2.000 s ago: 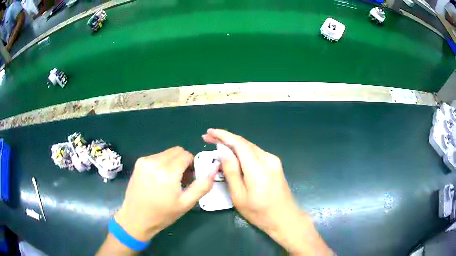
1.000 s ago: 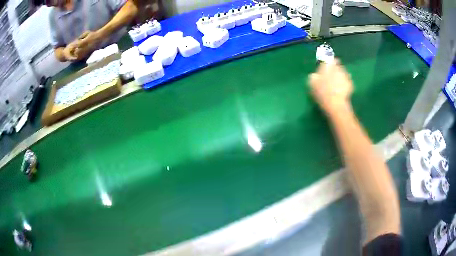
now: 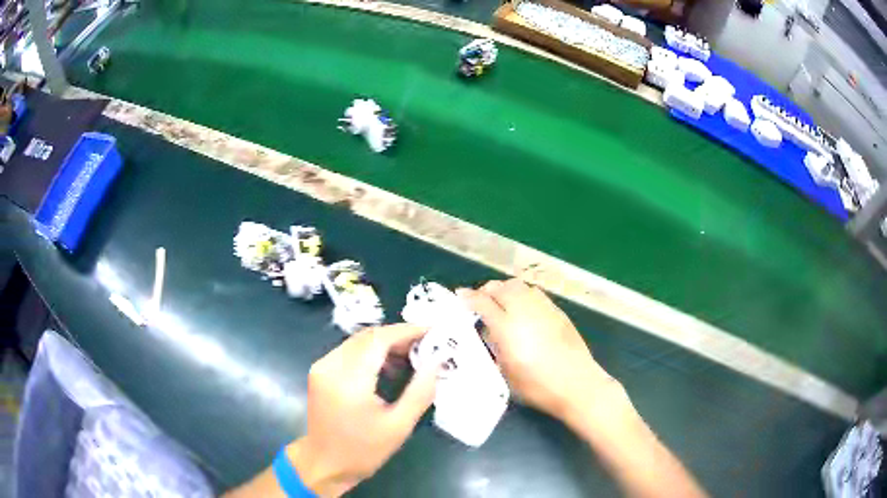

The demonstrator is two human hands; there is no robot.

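White plastic adapter parts (image 3: 471, 394) are between my two hands over the dark green bench. A smooth white piece lies lowest, and a part with dark slots shows above it; whether they are joined I cannot tell. My left hand (image 3: 365, 394) pinches the slotted part between thumb and fingers. My right hand (image 3: 530, 340) is at the right side of the white parts, its fingertips partly hidden behind them. Several open bases (image 3: 303, 275) with yellow bits lie together just left of my hands.
A blue bin (image 3: 80, 190), a pale stick (image 3: 159, 280) and a lined crate (image 3: 88, 428) are at left. The green belt (image 3: 584, 156) carries several bases. Opposite are a tray (image 3: 501, 17) and a blue mat (image 3: 768, 156) with white adapters. White parts (image 3: 856, 462) sit at lower right.
My right hand has come back from the far side of the belt to the bench. My left hand is in view again, holding a white part. The view has swung left.
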